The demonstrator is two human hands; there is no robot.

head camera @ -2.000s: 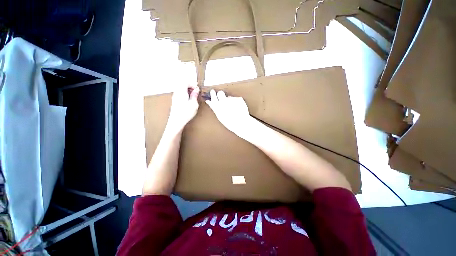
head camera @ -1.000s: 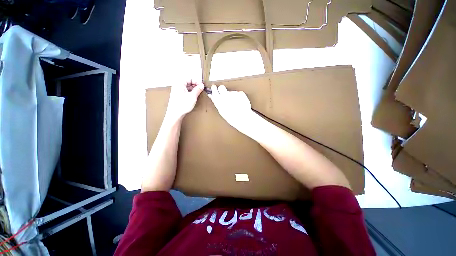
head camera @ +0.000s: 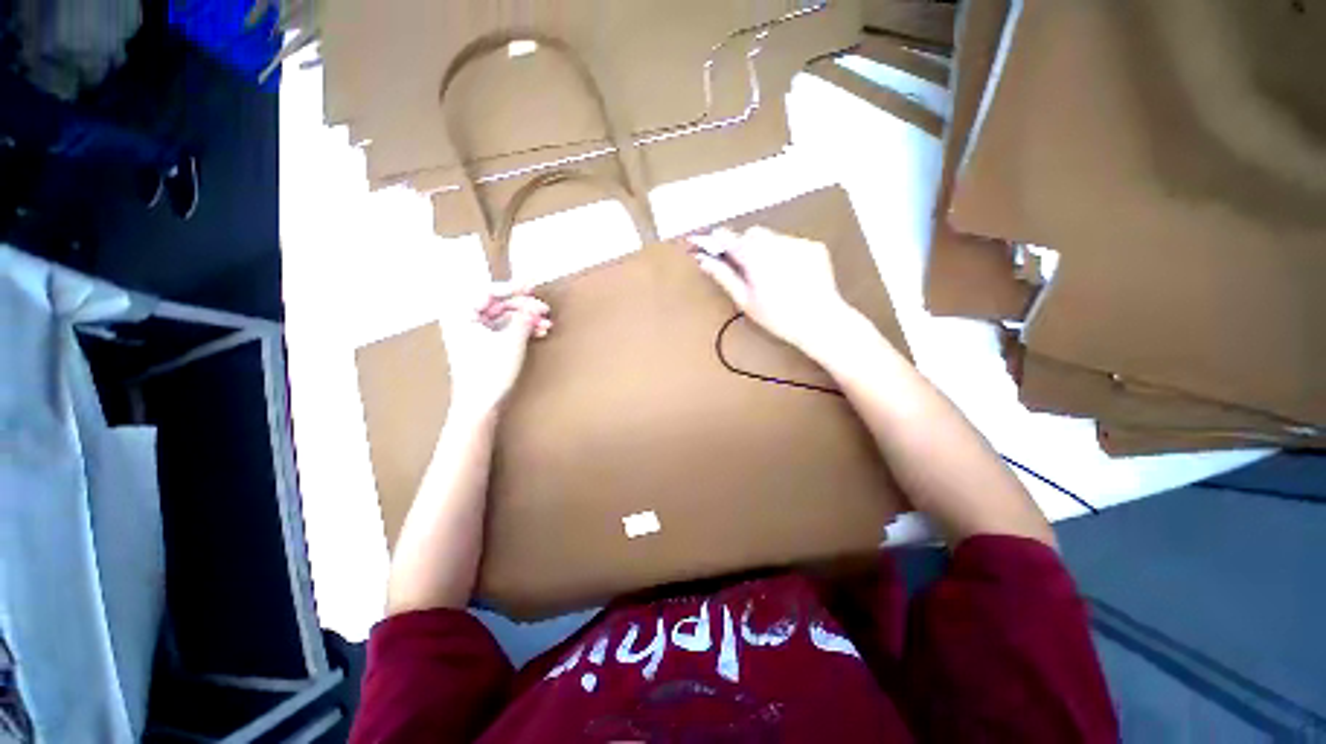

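A flat tan bag panel lies in front of me, with a small cream label near its lower edge. A tan handle arches above the panel's top edge, with a smaller arch inside it. My left hand rests at the panel's upper left by the left handle end, fingers curled; whether it pinches anything is too small to tell. My right hand is right of the right handle end, closed on small dark thread snips, mostly hidden by the fingers. A black cord loops below that hand.
Stacked tan panels with stepped edges lie beyond the work. Another overlapping pile stands at the right. A metal-frame trolley with pale cloth is at the left, beside the white table.
My right hand has moved right, away from my left hand, to beyond the right handle end. The cord now loops below it. The view has shifted and the panel appears more tilted.
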